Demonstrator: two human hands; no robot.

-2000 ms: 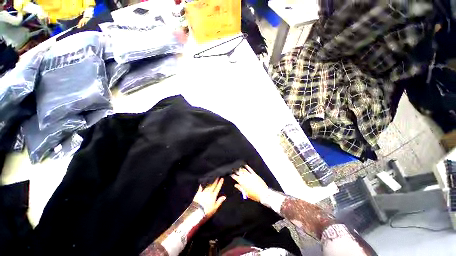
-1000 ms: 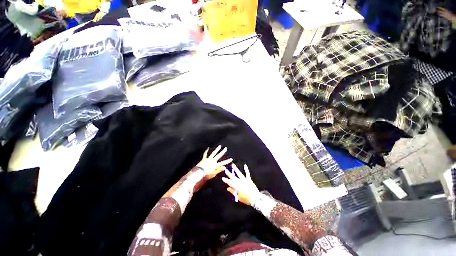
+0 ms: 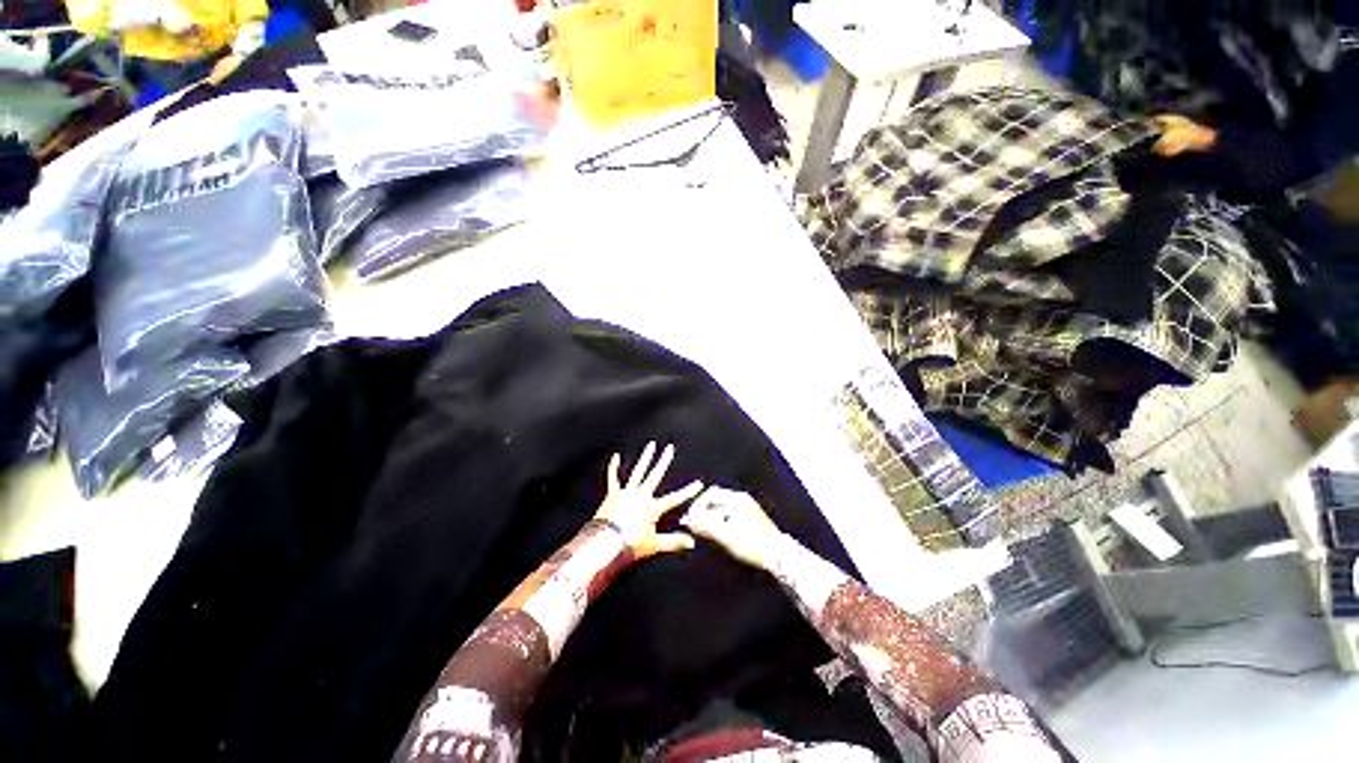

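Observation:
A black garment (image 3: pixel 447 432), black side up, lies spread over the near part of the white table, with soft folds. My left hand (image 3: pixel 645 504) is bare and lies on the black cloth, fingers spread, holding nothing. My right hand (image 3: pixel 730 525) is just right of it on the same cloth, fingers bent together. Whether it pinches cloth or a thread is too small to tell.
Polybagged garments (image 3: pixel 209 246) are stacked at the far left. A black hanger (image 3: pixel 656 157) and an orange-yellow box (image 3: pixel 634 60) are at the far end. A folded plaid piece (image 3: pixel 917 470) lies at the right edge. Another person's hand (image 3: pixel 1185 134) is at the plaid heap (image 3: pixel 991 187).
My hands have moved up the cloth from two seconds ago. My right fingers, spread one second ago, are now bent together. The raised plaid cloth on the right has come down onto the heap.

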